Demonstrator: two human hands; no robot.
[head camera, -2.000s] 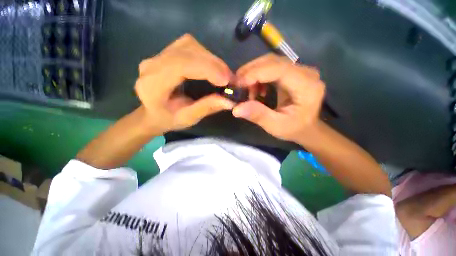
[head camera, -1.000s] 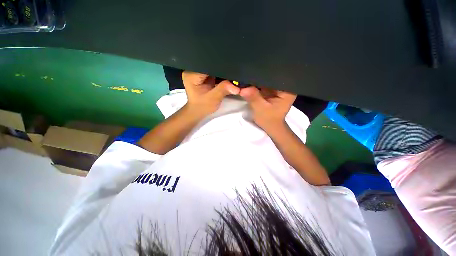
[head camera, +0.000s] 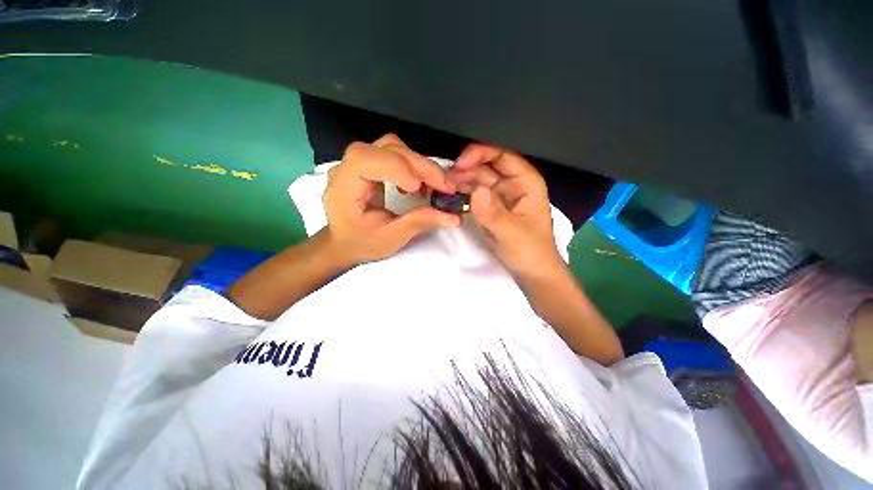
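A small round black part (head camera: 446, 201) with a yellow mark at its right end is held in front of my chest, just off the bench's near edge. My left hand (head camera: 369, 199) pinches it between thumb and fingers from the left. My right hand (head camera: 517, 211) is against its right end, thumb beside the yellow mark and fingers curled above. The fingers hide part of it.
The dark bench top (head camera: 431, 67) spans the upper view, with a clear tray's edge (head camera: 72, 10) at top left. Open cardboard boxes (head camera: 115, 273) stand low on the left. At right are a blue stool (head camera: 656, 258) and a coworker's pink sleeve (head camera: 785, 330).
The view has tilted down from the bench; mallet and tray rows have left it. Since the last earlier frame, the hands show more fully beyond the bench edge, and the part's yellow mark has turned rightward.
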